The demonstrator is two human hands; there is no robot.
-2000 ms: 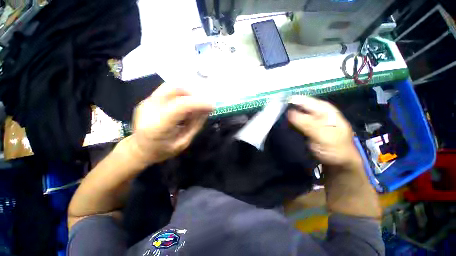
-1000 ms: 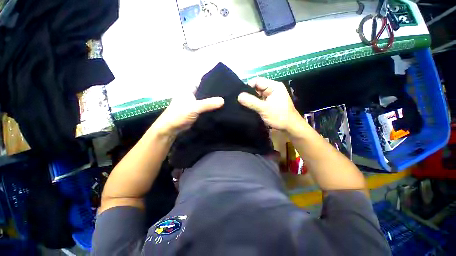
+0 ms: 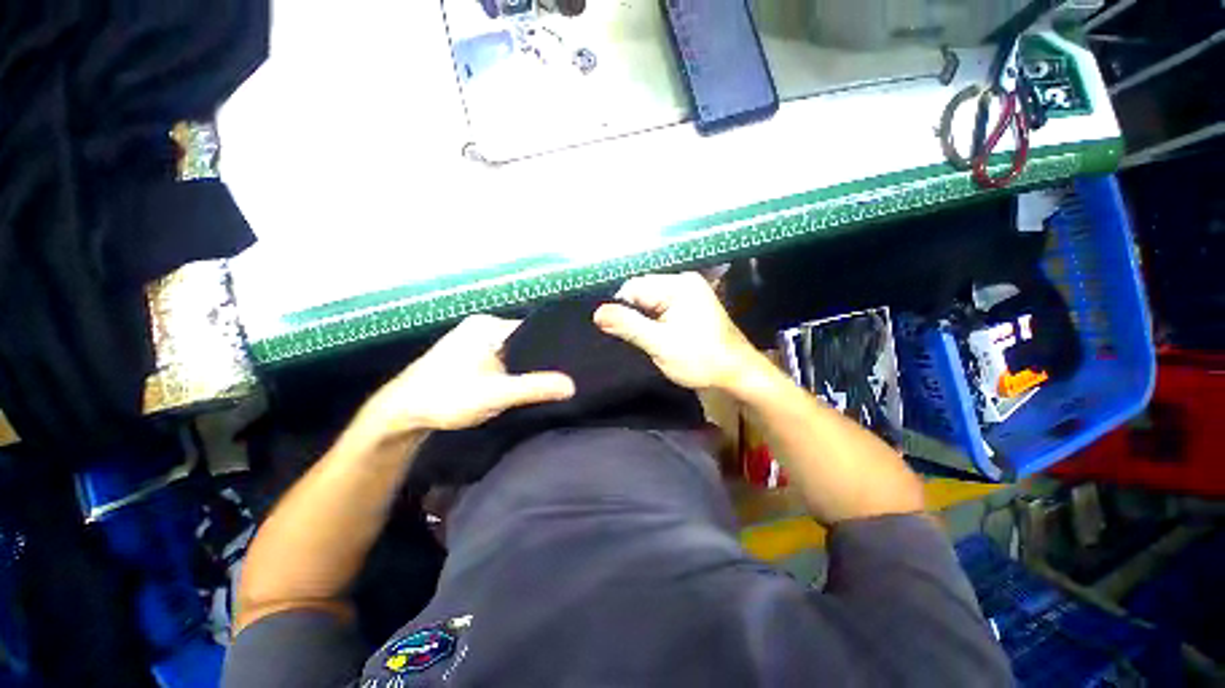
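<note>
The black garment (image 3: 591, 360) lies bunched over the lap, below the table's front edge. My left hand (image 3: 464, 379) holds its left side, thumb on top and fingers hidden under the cloth. My right hand (image 3: 678, 329) holds its upper right side near the green table edge, thumb and fingertips pinching the cloth. The hands are a short way apart, with black cloth stretched between them. No needle or presser foot is in view.
The white table (image 3: 363, 175) has a green tape measure (image 3: 564, 285) along its edge. A smartphone (image 3: 721, 61) and red-handled shears (image 3: 998, 135) lie on it. More black cloth (image 3: 94, 202) hangs at left. Below are an open box (image 3: 844, 370), a blue basket (image 3: 1122, 309), a red bin (image 3: 1169, 423) and a red bottle (image 3: 763, 464).
The pale strip seen earlier no longer shows. Both hands now hold the black cloth lower, below the table edge, and its pointed corner no longer lies over the tabletop.
</note>
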